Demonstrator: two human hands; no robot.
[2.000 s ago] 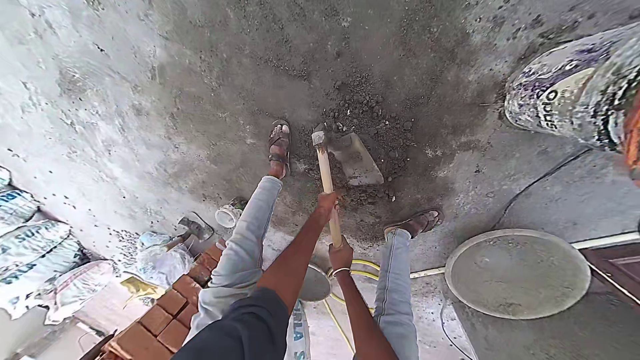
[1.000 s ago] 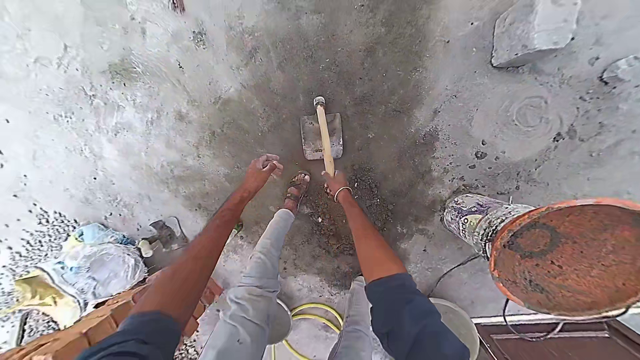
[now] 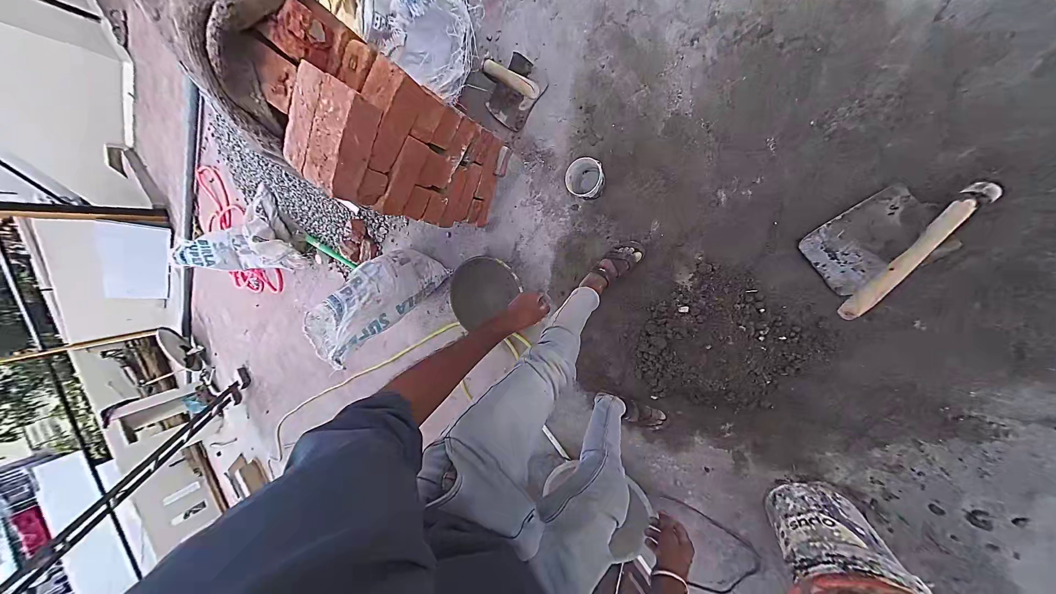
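Observation:
A hoe with a short pale wooden handle (image 3: 907,260) and a broad metal blade lies on the wet concrete floor at the right, away from both hands. Dark crumbly mortar or soil (image 3: 726,338) is heaped between it and my sandalled feet. My left hand (image 3: 528,312) has curled fingers and overlaps the view of a round grey pan (image 3: 485,290); whether it grips anything is unclear. Low in the view, my right hand (image 3: 670,544), with a bangle at the wrist, hangs with loosely bent fingers and nothing visible in it, near a thin dark cable.
Stacked red bricks (image 3: 396,136) stand at upper left, with a second hoe (image 3: 513,87) and a small white bucket (image 3: 585,177) beside them. A cement bag (image 3: 375,305) and yellow hose (image 3: 363,371) lie left of my legs. A mortar-stained bucket (image 3: 833,528) stands at lower right.
My right hand has let go of the hoe, which now lies on the floor, and has come back beside my legs. My left hand has also drawn back. The view has turned strongly.

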